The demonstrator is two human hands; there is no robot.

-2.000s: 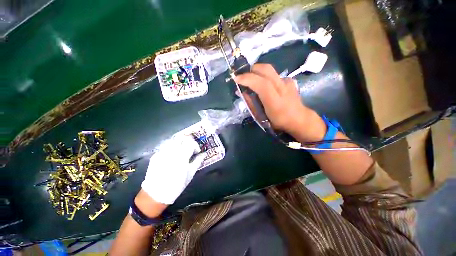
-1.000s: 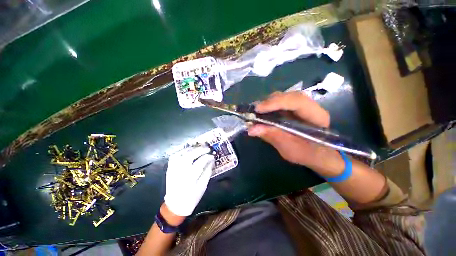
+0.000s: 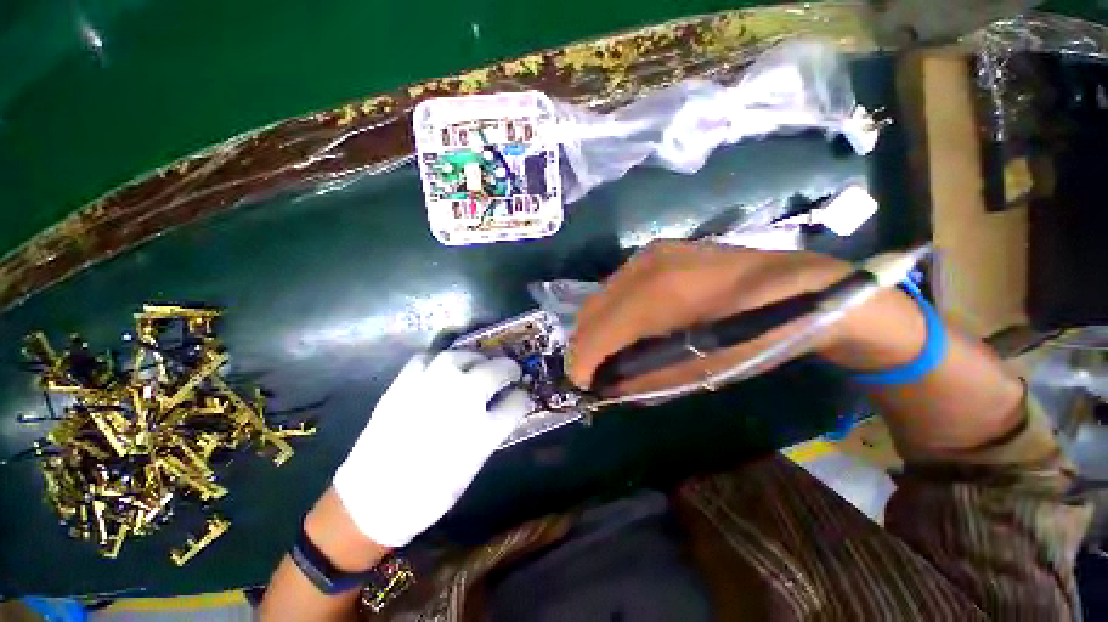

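My left hand (image 3: 425, 444), in a white glove, holds the near open white housing (image 3: 535, 428), its fingertips over the circuit board inside. The glove hides the housing's left part. My bare right hand (image 3: 680, 318) grips the dark soldering iron (image 3: 741, 326) at the housing's right side. A thin pale cable runs along the iron. The iron's tip is too small and partly hidden to place exactly. A white plug piece (image 3: 847, 211) lies beyond my right hand.
A second open housing (image 3: 490, 168) lies farther off, its bagged cord (image 3: 717, 122) running right to a plug (image 3: 865, 129). Brass strips (image 3: 140, 431) are heaped at the left. A worn rail (image 3: 365, 128) runs behind; cardboard (image 3: 966, 219) stands at the right.
My right hand has brought the iron from the far housing down to the near one. My left hand stays on the near housing, its fingers farther over the board.
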